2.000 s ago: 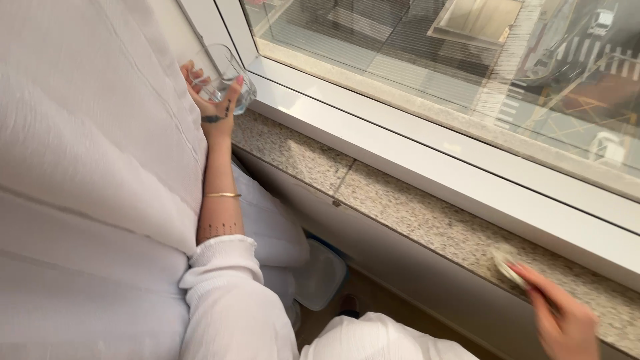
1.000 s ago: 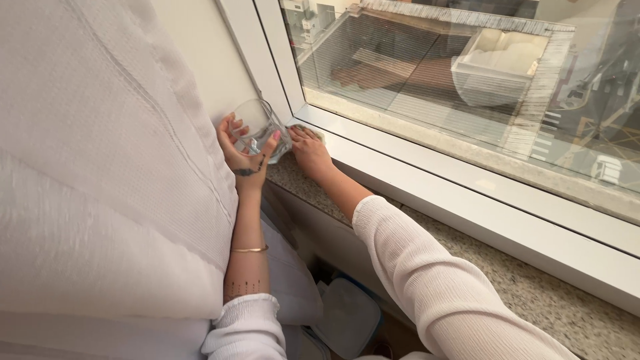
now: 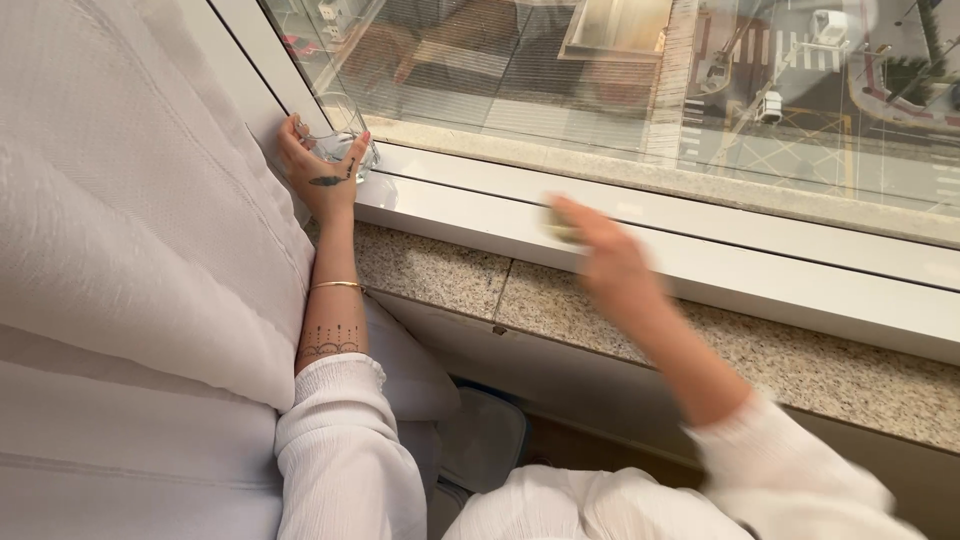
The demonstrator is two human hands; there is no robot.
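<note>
My left hand [image 3: 322,169] is wrapped around a clear drinking glass [image 3: 346,146] at the left corner of the window frame, beside the curtain. A gold bangle [image 3: 337,284] circles that wrist. Blurred by motion, my right hand [image 3: 611,251] is over the white window frame [image 3: 465,217], its fingers on a small pale greenish thing [image 3: 562,225], perhaps a sponge or cloth; the blur hides its exact kind. Below the frame runs the speckled granite sill [image 3: 427,270], crossed by a dark joint.
A white curtain [image 3: 150,225] hangs along the whole left side. Behind the window pane [image 3: 480,82] lie a roof and a street far below. A plastic container or lid [image 3: 484,439] is on the floor under the sill.
My right hand was on the right part of the sill, then at the left corner beside the glass, and is now farther right over the frame. My left hand has kept hold of the glass.
</note>
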